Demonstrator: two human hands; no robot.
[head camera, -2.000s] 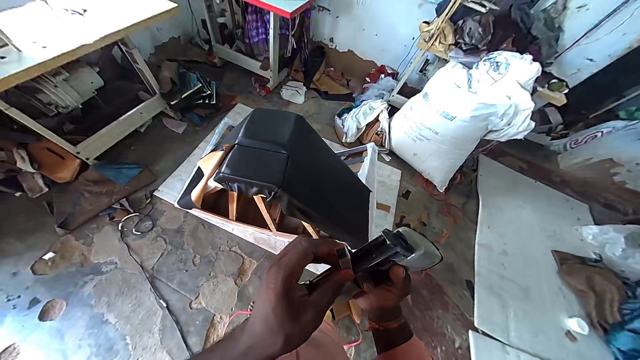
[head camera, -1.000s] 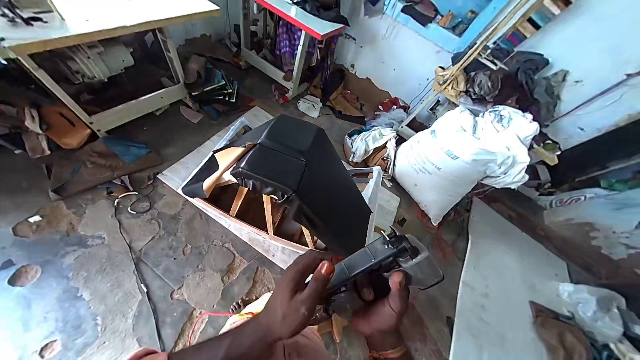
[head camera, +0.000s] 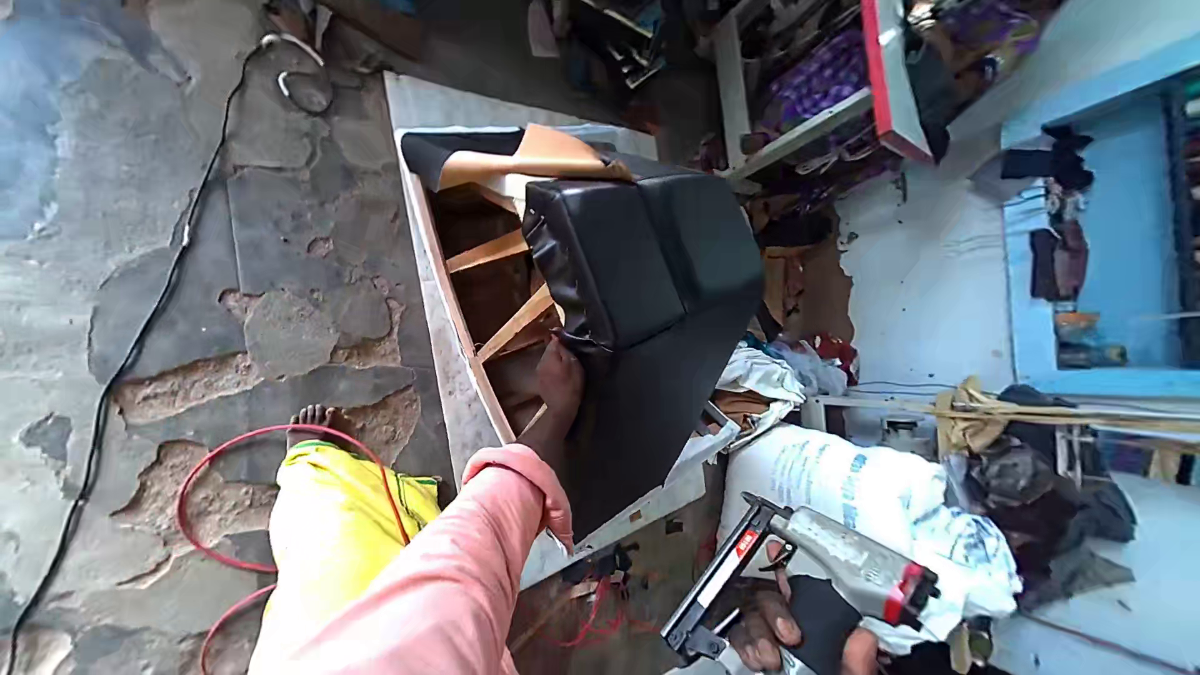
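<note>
My left hand (head camera: 560, 380) reaches into the frame beside the lower edge of a black upholstered seat cushion (head camera: 609, 267); its fingertips touch the gathered black cover, and part of the hand is in shade. Around the cushion is a wooden furniture frame (head camera: 466, 361) with slanted slats, and black cover material (head camera: 623, 422) hangs over its near side. A tan sheet (head camera: 553, 159) lies folded at the far corner. At lower right, my right hand (head camera: 773, 623) is closed around a pneumatic staple gun (head camera: 797, 562), held apart from the frame.
A red air hose (head camera: 192, 506) loops over the floor by my foot (head camera: 312, 417). A black cable (head camera: 141, 347) runs along the cracked floor at left. White sacks (head camera: 844, 497) stand at right, below a shelf with cloth. A red-edged table (head camera: 886, 84) stands at the upper right.
My left hand has left the staple gun and reached to the cushion's edge. The staple gun has moved right, in my right hand. The view has turned strongly.
</note>
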